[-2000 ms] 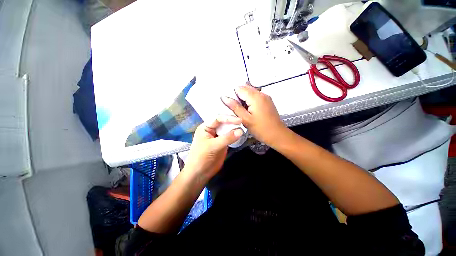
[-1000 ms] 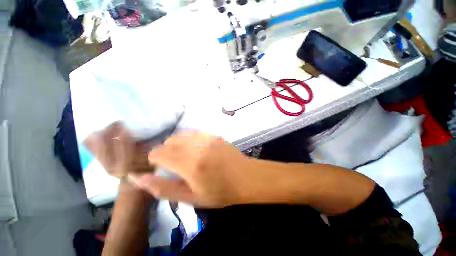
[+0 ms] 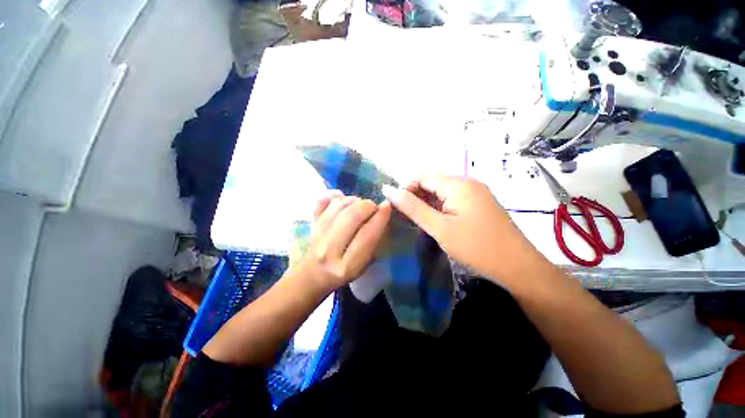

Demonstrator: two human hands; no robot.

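A plaid fabric piece (image 3: 417, 273) in blue, green and dark checks lies over the table's front edge and hangs down towards the lap. A pointed end of it rests on the white table. My left hand (image 3: 347, 233) and my right hand (image 3: 453, 212) pinch the fabric between them, fingertips nearly touching. A small white fabric part (image 3: 368, 284) shows below my left hand. What lies inside the fingers is hidden.
Red-handled scissors (image 3: 590, 230) lie right of my right hand, blades towards the sewing machine (image 3: 645, 90). A smartphone (image 3: 671, 202) lies further right. A blue basket (image 3: 216, 306) is below the table (image 3: 269, 106) at left.
The plaid piece lay left of my hands on the table; it now runs between them and hangs over the edge. The view has shifted, showing more of the machine head.
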